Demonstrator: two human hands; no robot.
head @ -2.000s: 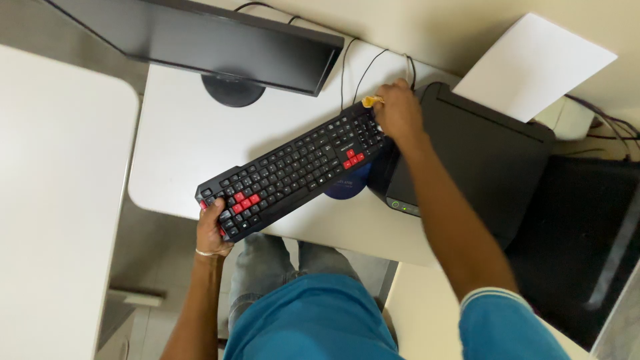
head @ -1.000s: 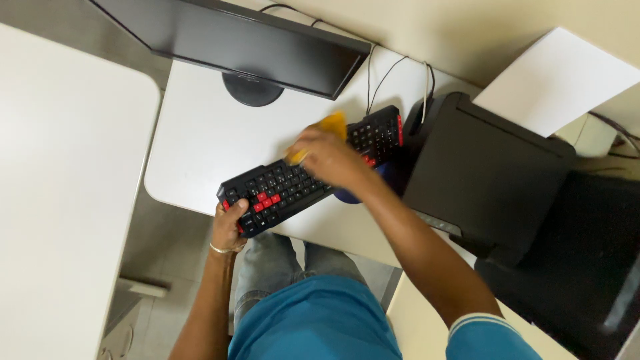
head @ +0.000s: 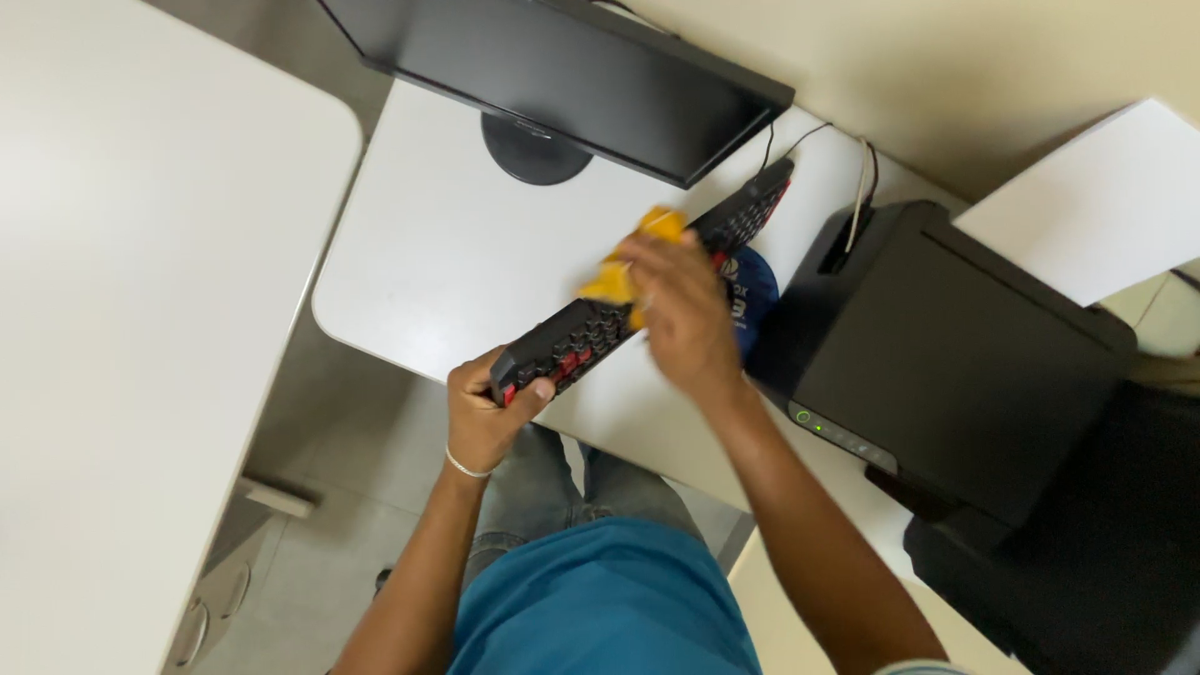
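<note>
My left hand [head: 487, 408] grips the near left end of a black computer keyboard [head: 562, 342] with some red keys, its thumb over the key side. The keyboard is held tilted above the white desk, and its far end reaches up to the right. In my right hand [head: 684, 319] is a crumpled yellow cloth [head: 623, 267], which lies against the middle of the keyboard. The hand and the cloth hide that part of the keys and are slightly blurred.
A black monitor [head: 581, 80] on a round base stands at the back of the white desk [head: 412, 234]. To the right are a black printer [head: 956, 375] with green lights, white paper [head: 1092, 202] and a blue round item [head: 753, 295]. Another white table [head: 150, 281] is at the left.
The yellow cloth and my right hand have moved from the keyboard's far right end to its middle. The keyboard has tipped, so its keys show at a steeper angle.
</note>
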